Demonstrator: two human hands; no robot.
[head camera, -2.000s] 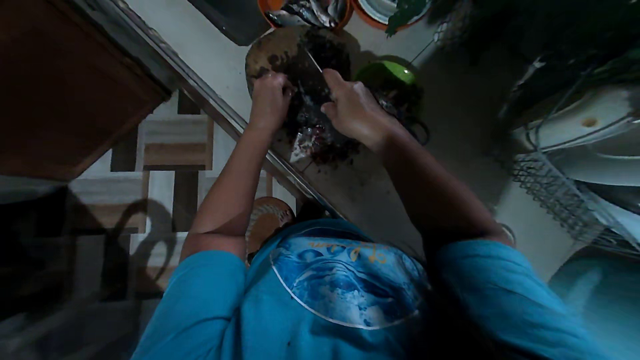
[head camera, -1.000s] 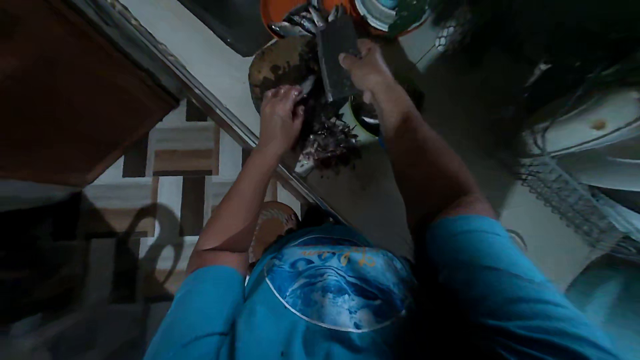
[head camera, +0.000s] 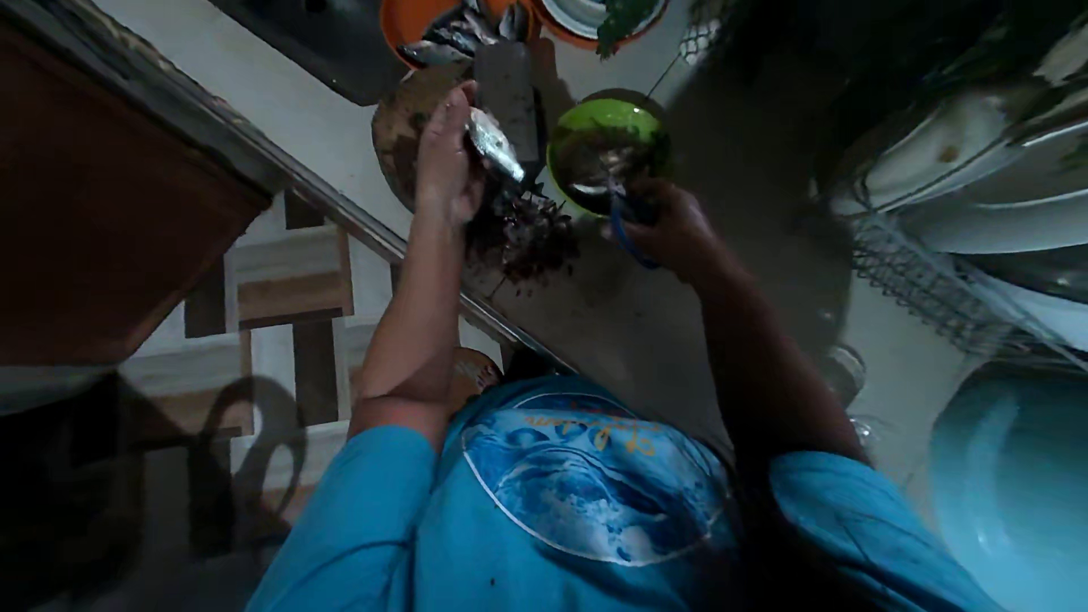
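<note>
My left hand holds a small silvery fish above the round wooden chopping board. A broad-bladed cleaver lies across the board, just beyond the fish. In my right hand is a pair of scissors with blue on its handles, the tips over the rim of a green bowl. Something silvery lies inside that bowl. Dark, wet fish scraps are heaped at the board's near side.
Several whole fish fill an orange basin beyond the board. Beside it stands a white bowl with leafy greens. A dark sink is at upper left. On the right are a wire dish rack with plates and a light-blue basin.
The cleaver that my right hand held one second ago now lies on the board. My right hand has moved towards me and holds scissors. My left hand now has a fish raised in it.
</note>
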